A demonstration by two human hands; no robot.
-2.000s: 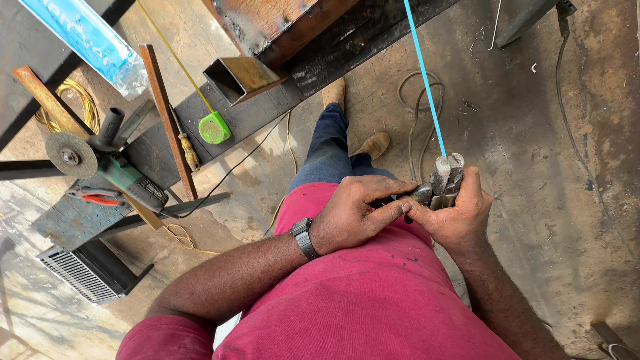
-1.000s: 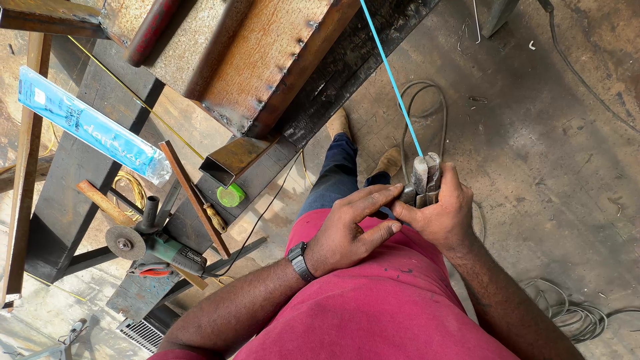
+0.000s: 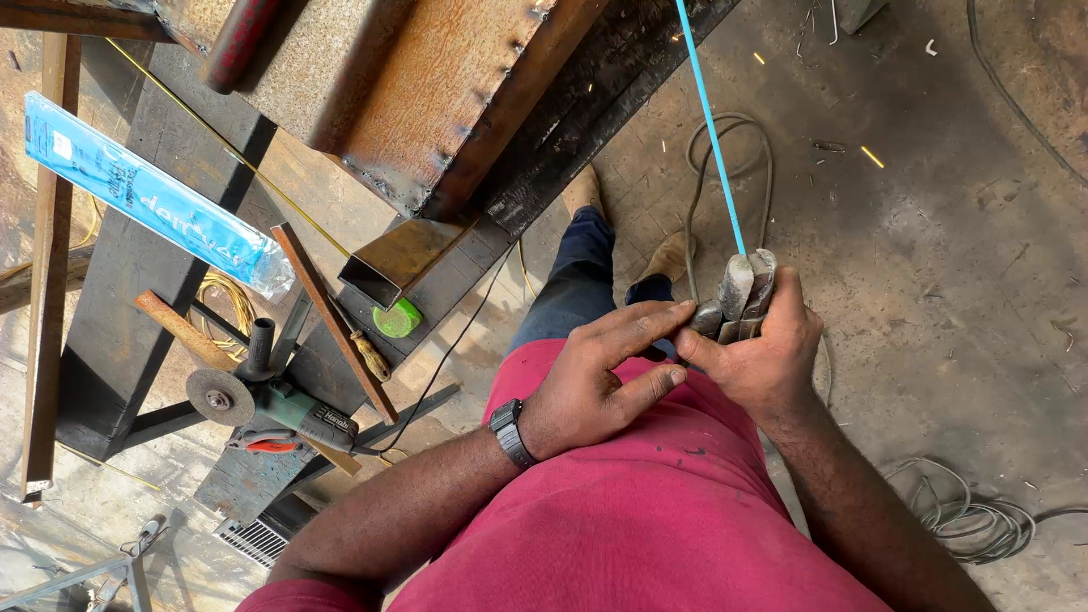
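My right hand (image 3: 765, 348) is closed around a worn welding electrode holder (image 3: 744, 293). A thin blue welding electrode (image 3: 714, 136) rises from the holder's jaws to the top edge of the view. My left hand (image 3: 603, 370), with a dark watch on its wrist, lies against the holder's left side. Its forefinger touches a dark rounded part there and its thumb is stretched out; the other fingers are partly hidden, so its grip is unclear. Behind both hands is my red shirt (image 3: 646, 518).
A rusty welded steel frame (image 3: 442, 93) stands above a dark beam. At left are an angle grinder (image 3: 297, 412), a green tape measure (image 3: 397, 319) and a blue plastic packet (image 3: 153, 191). Cables (image 3: 990, 523) coil on the floor at right. Several bright sparks show above.
The view has shifted, so more of the rusty frame shows. My left hand's thumb is spread away from the holder; my right hand keeps its hold. Sparks have appeared.
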